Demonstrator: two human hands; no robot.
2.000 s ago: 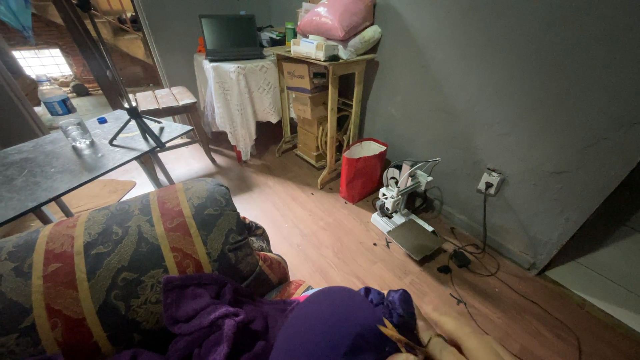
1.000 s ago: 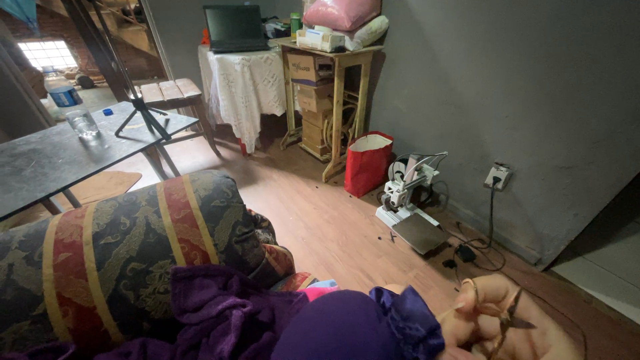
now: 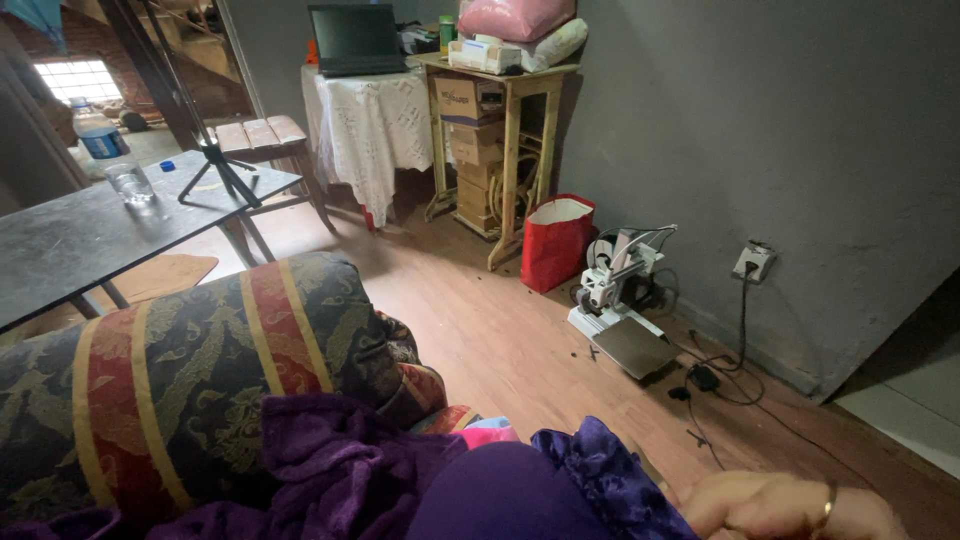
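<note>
At the bottom right edge is my right hand (image 3: 787, 506), blurred and cut off by the frame, its fingers curled. A thin gold-coloured band shows at the fingers; whether it is a ring or a scissors handle, I cannot tell. What the hand holds is hidden. Next to it lies gathered shiny purple satin cloth (image 3: 600, 472). A smooth rounded purple cloth surface (image 3: 487, 495) fills the bottom middle, with a crumpled purple fabric (image 3: 337, 457) to its left. My left hand is not identifiable in view.
A patterned sofa arm (image 3: 202, 375) stands at left, near a dark table (image 3: 75, 225) with a plastic bottle (image 3: 112, 154) and a small tripod (image 3: 217, 165). On the floor are a red bag (image 3: 559, 247), a white 3D printer (image 3: 619, 292) and cables (image 3: 739, 367) by the grey wall.
One second ago small scissors showed in my right hand, in front of the floor; now the hand is lower and the scissors cannot be made out.
</note>
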